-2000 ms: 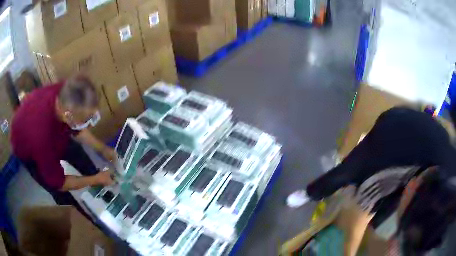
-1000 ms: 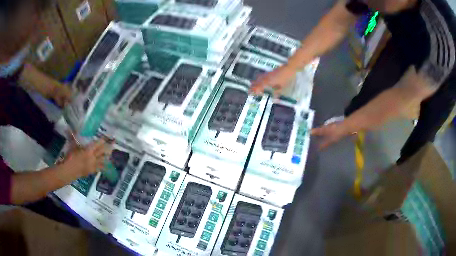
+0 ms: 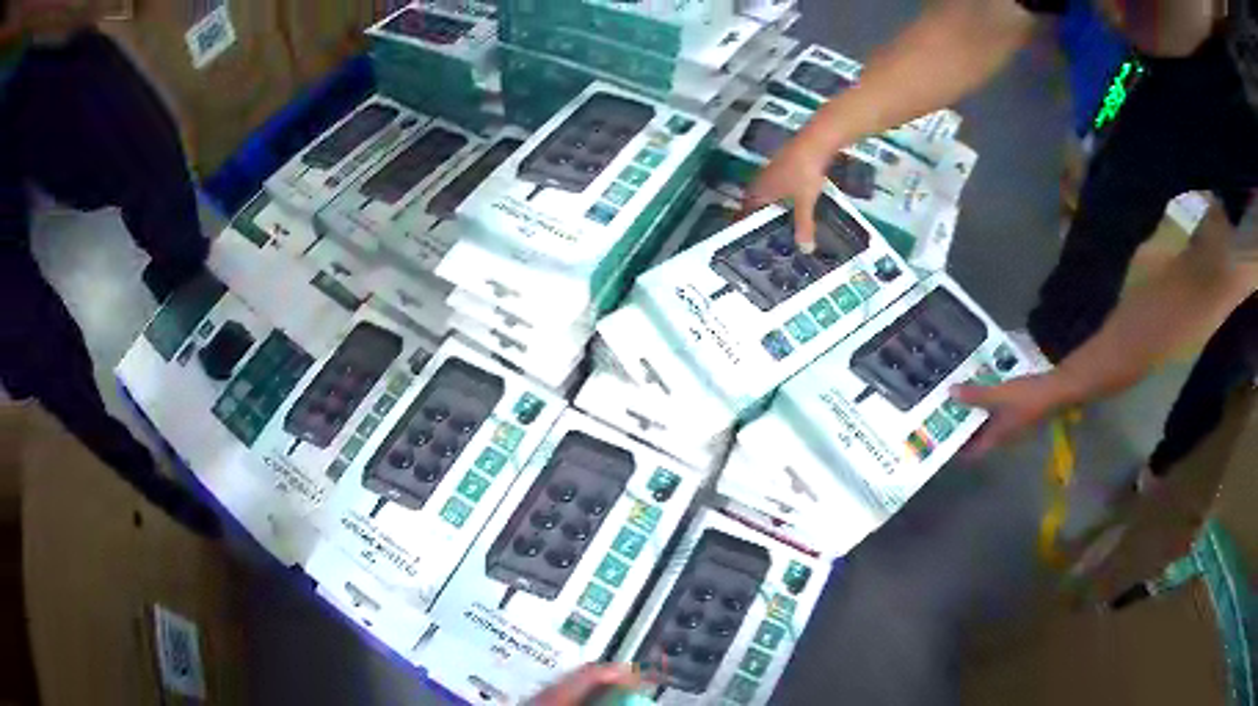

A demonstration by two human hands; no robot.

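Boxed power strips [image 3: 559, 517], white with teal sides and a dark strip pictured on the front, lie in rows and stacks in front of me. Part of one hand shows at the bottom edge, over the front boxes. It looks like my left hand [image 3: 600, 683], but it is blurred and mostly cut off, and its grip cannot be told. My right hand is not in view. At the right, another person's two hands are on two tilted boxes, one box [image 3: 780, 283] beside the other [image 3: 904, 393].
A blue pallet edge [image 3: 297, 124] shows at the upper left beside a labelled brown carton [image 3: 166, 35]. Another person's dark-clothed legs [image 3: 83, 262] stand at the left. Brown carton parts are at both lower corners. A yellow floor line [image 3: 1060, 483] runs at the right.
The view has moved in closer over the stack. The right-hand person's hands have tilted two boxes up. The left-hand person's hands and their raised box are gone from view. A hand has appeared at the bottom.
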